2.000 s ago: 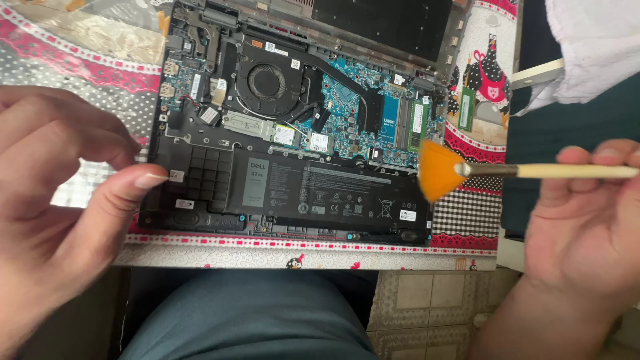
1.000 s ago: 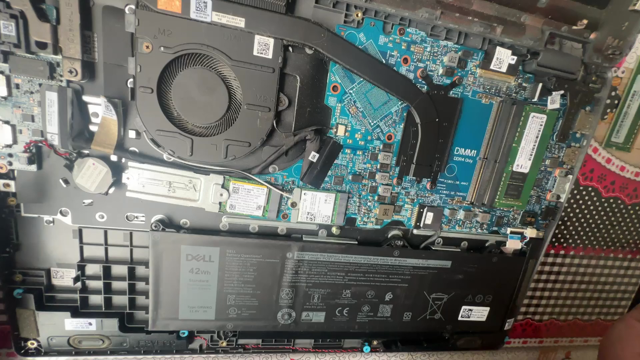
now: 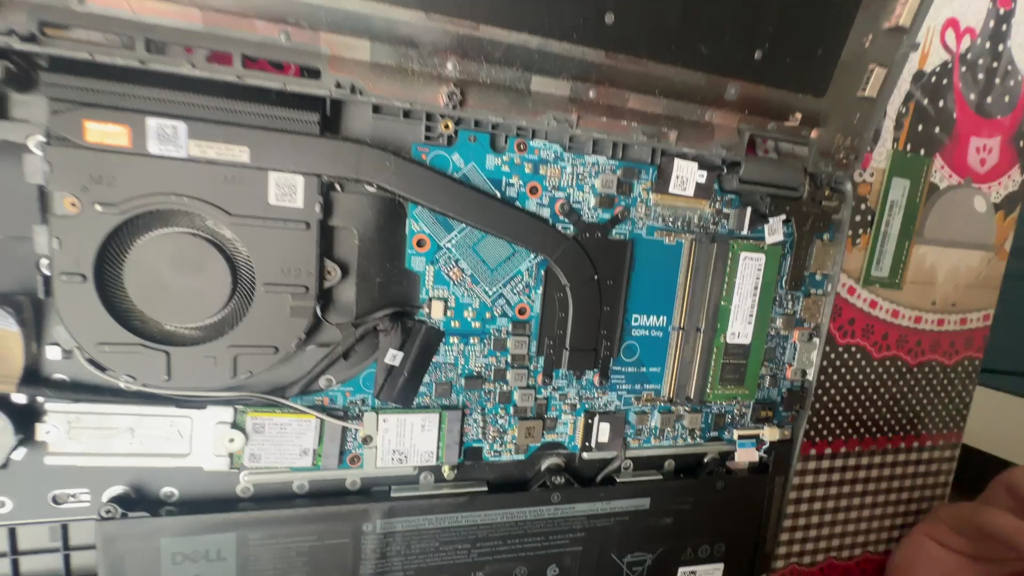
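Note:
An opened Dell laptop fills the view. Its cooling fan (image 3: pixel 176 276) lies at the left, and a black heat pipe (image 3: pixel 448 196) runs from there across the blue motherboard (image 3: pixel 652 304). One green RAM module (image 3: pixel 744 320) sits in a slot beside the bare slot marked DIMM1. Below the board are a small SSD (image 3: pixel 280 438), a wireless card (image 3: pixel 406 438) and the black battery (image 3: pixel 448 532). Part of my right hand (image 3: pixel 964 524) shows at the lower right corner, over the cloth; its fingers are mostly cut off, so what it holds is hidden. My left hand is out of view.
A second green RAM module (image 3: pixel 896 220) lies on the patterned tablecloth (image 3: pixel 888 400) right of the laptop. The laptop's open dark panel (image 3: pixel 680 48) extends along the top. A thin antenna cable (image 3: pixel 264 394) runs below the fan.
The view has come much closer to the laptop. Two seconds ago my left hand was at the left and my right hand held an orange-bristled brush; neither the left hand nor the brush shows now.

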